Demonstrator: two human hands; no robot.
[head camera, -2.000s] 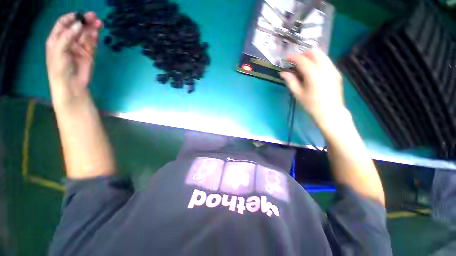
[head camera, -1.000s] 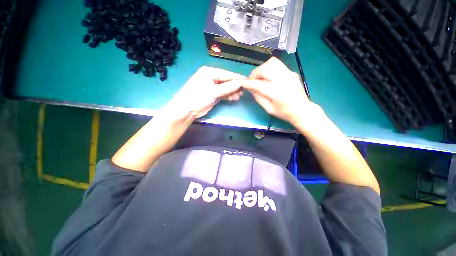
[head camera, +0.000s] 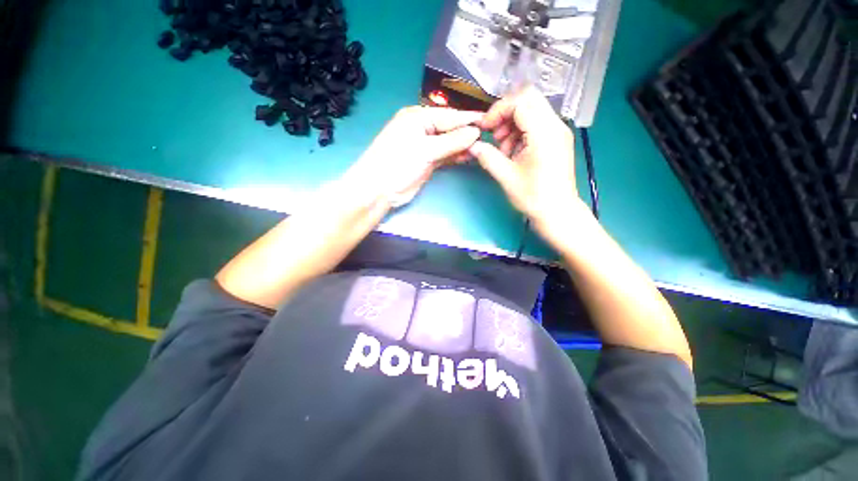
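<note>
My left hand (head camera: 419, 150) and my right hand (head camera: 532, 155) meet at the fingertips just in front of the fixture. A small black part (head camera: 484, 133) shows as a dark bit between their fingertips, mostly hidden by them. The tabletop fixture (head camera: 475, 42) has a silver top plate with metal arms and a red light on its front edge. My right fingers overlap the fixture's near edge in view. A heap of small black parts (head camera: 273, 61) lies on the mat to the left.
Stacked black gridded trays (head camera: 753, 141) stand at the right on the teal-green mat (head camera: 103, 103). Black cords (head camera: 590, 174) run from the fixture toward the bench's pale front edge (head camera: 235, 195). A blue bin (head camera: 569, 340) is partly visible below the bench. Grey cloth shows at the right edge.
My left hand has come from beyond the heap's left side, and my right hand from the fixture, to meet. Since a second ago, the joined hands have moved slightly up toward the fixture.
</note>
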